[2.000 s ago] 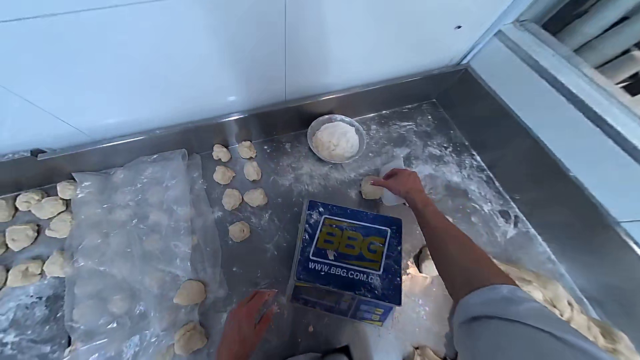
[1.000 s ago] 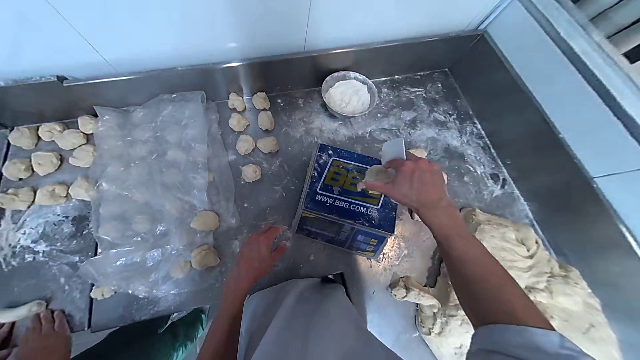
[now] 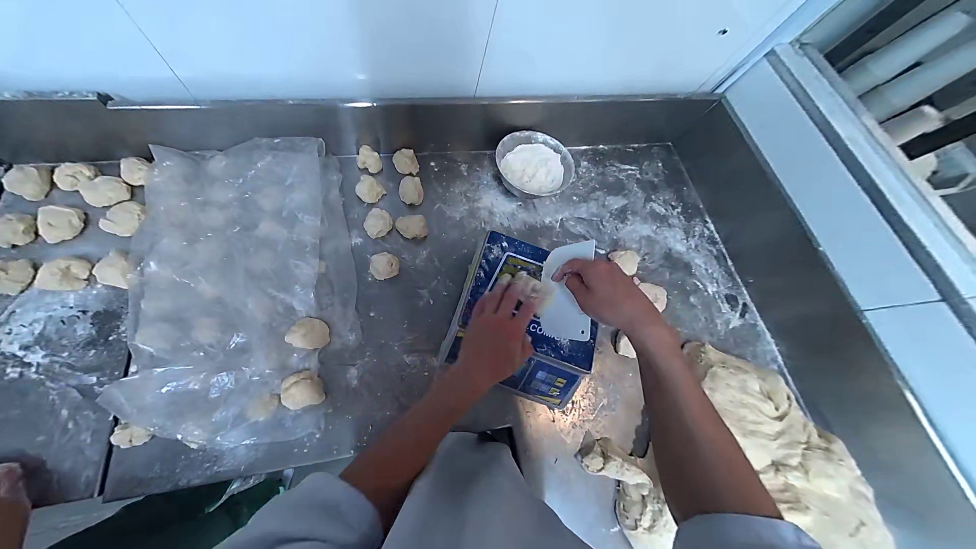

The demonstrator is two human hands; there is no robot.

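My right hand [image 3: 606,293] grips a white plastic dough scraper [image 3: 566,301] above the top of a blue box-shaped scale [image 3: 549,374]. My left hand [image 3: 499,328] reaches over the same top, its fingertips on a small piece of dough [image 3: 531,288] beside the scraper. The fingers partly hide that piece. Several dough pieces [image 3: 383,265] stand in two columns left of the scale. More small pieces [image 3: 625,261] lie just right of it, partly behind my right forearm. A large mass of dough [image 3: 770,435] rests at the lower right, with a dough strip [image 3: 610,461] near it.
A metal bowl of white flour [image 3: 532,168] stands near the back rim. Clear plastic sheeting [image 3: 229,252] covers dough pieces at the left, with more rows [image 3: 61,223] beyond it. Raised steel walls [image 3: 831,305] edge the floured worktop. Another person's hand [image 3: 11,488] shows at the lower left edge.
My left hand has moved from beside the scale up onto its top, at the dough piece. My right hand, earlier holding dough and the scraper, now has the scraper lowered over the scale.
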